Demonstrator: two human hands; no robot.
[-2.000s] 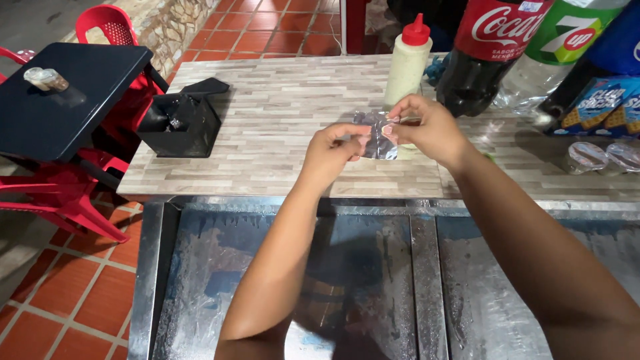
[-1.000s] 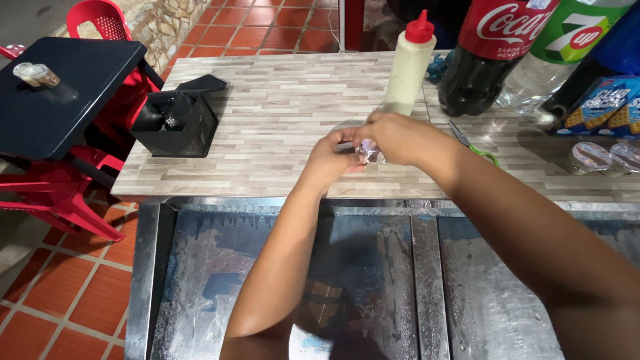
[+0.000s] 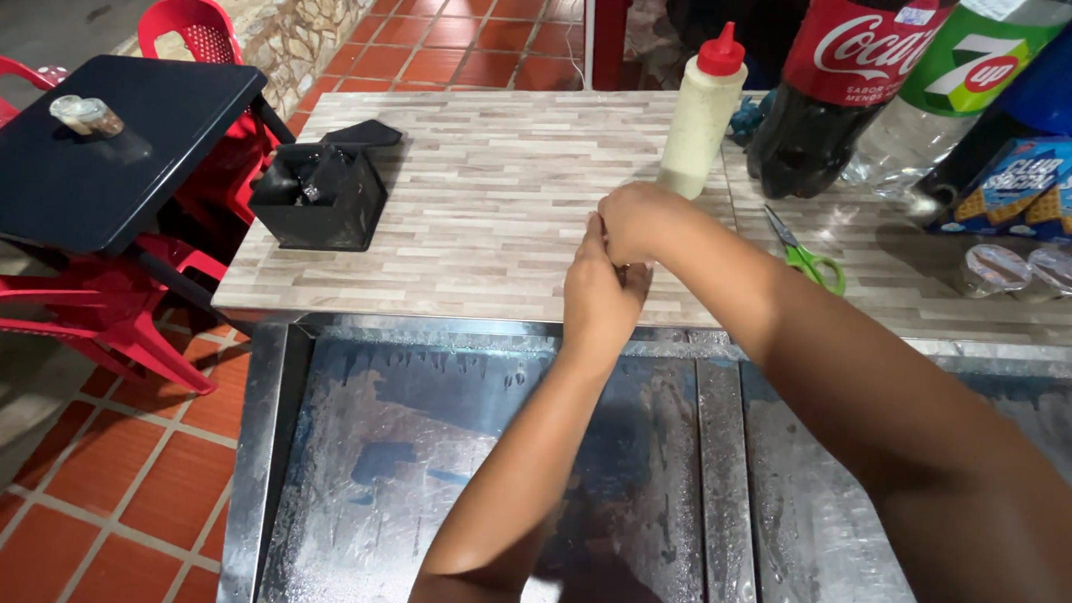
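Observation:
My left hand [image 3: 600, 297] and my right hand [image 3: 641, 222] meet above the near part of the wood-patterned counter [image 3: 469, 193]. The right lies over the left's fingertips, and whatever is between them is almost wholly hidden. Just behind the hands stands a squeeze bottle [image 3: 695, 126] of pale sauce with a red cap. Green-handled scissors [image 3: 811, 266] lie to the right of my right hand, beyond the forearm. At the left of the counter is a black open box [image 3: 322, 205] with dark items inside.
Coca-Cola [image 3: 825, 100] and 7up [image 3: 930, 109] bottles stand at the back right, with blue wafer packets [image 3: 1017, 188] and small lidded cups [image 3: 997, 270] nearby. A metal basin or tray [image 3: 402, 469] lies below the counter edge. A dark table [image 3: 126, 184] and red chairs [image 3: 159, 335] are at left.
Two seconds ago both hands held a small clear plastic piece between them; now they are closed together and it is hidden. The right hand has moved over the left's fingertips. The scissors have come into view.

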